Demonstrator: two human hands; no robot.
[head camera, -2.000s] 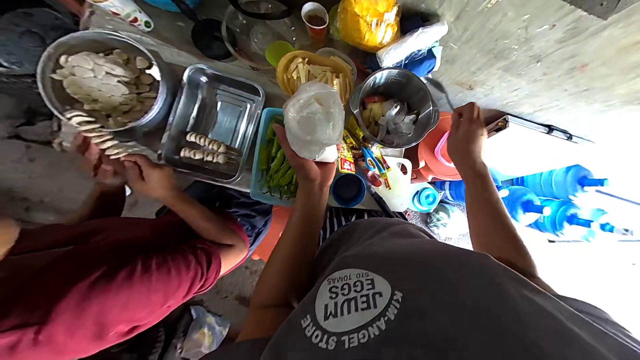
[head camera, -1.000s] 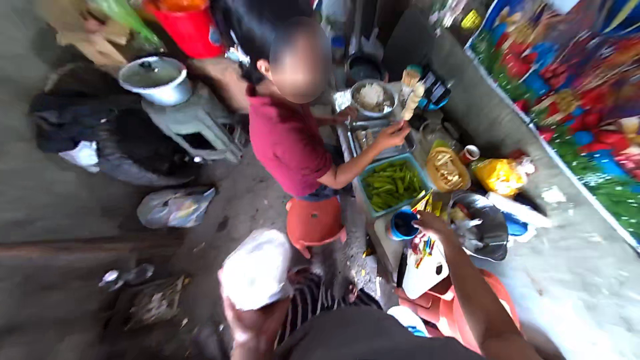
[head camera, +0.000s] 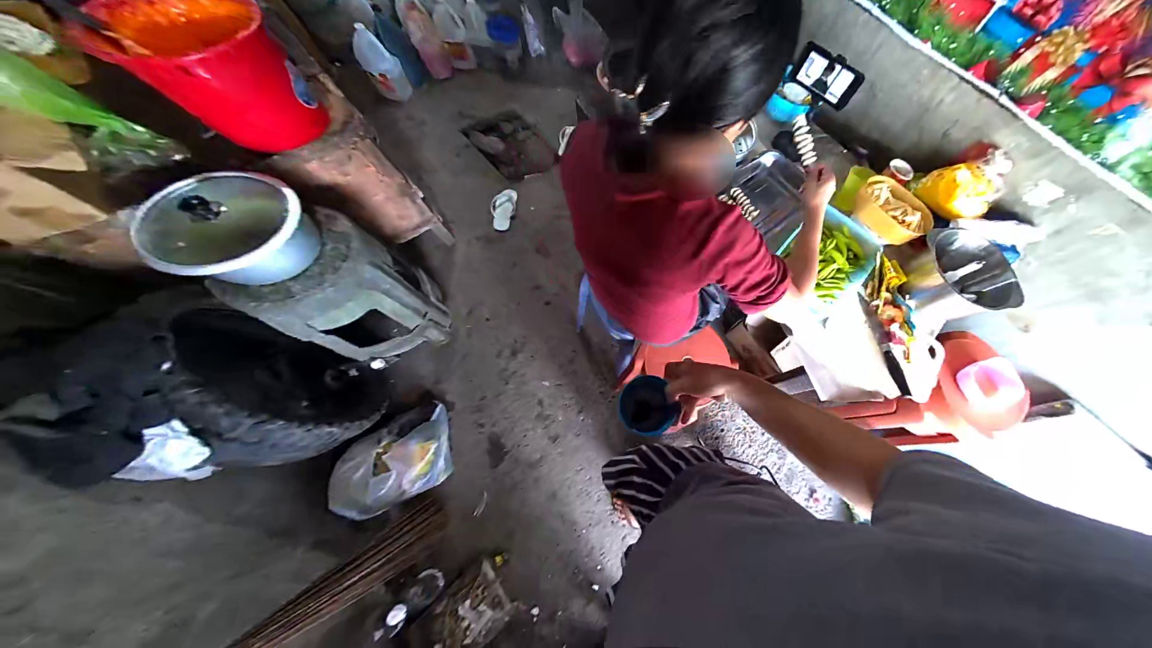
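My right hand (head camera: 702, 382) grips the rim of a dark blue cup (head camera: 648, 405), held low in front of me, over the edge of an orange plastic stool (head camera: 688, 355). The cup's inside looks dark; its contents cannot be made out. My left hand is out of view. Up and to the right of the cup stand a tray of green vegetables (head camera: 839, 261), a yellow container of pale strips (head camera: 891, 209) and a metal pot (head camera: 976, 268). A co-worker in a maroon shirt (head camera: 661, 243) holds a skewer of pale slices (head camera: 804, 141) over a metal tray (head camera: 769, 193).
At left a lidded pot (head camera: 225, 229) stands on a concrete stove, beside a red bucket (head camera: 229, 85). A plastic bag (head camera: 391, 463) and a bundle of thin sticks (head camera: 351, 576) lie on the floor. A phone (head camera: 829, 76) is mounted near the wall. The co-worker sits close by.
The view has swung left. My right hand, by the blue cup on the table a second ago, now holds it away from the table. My left hand, with the white bag, has left view.
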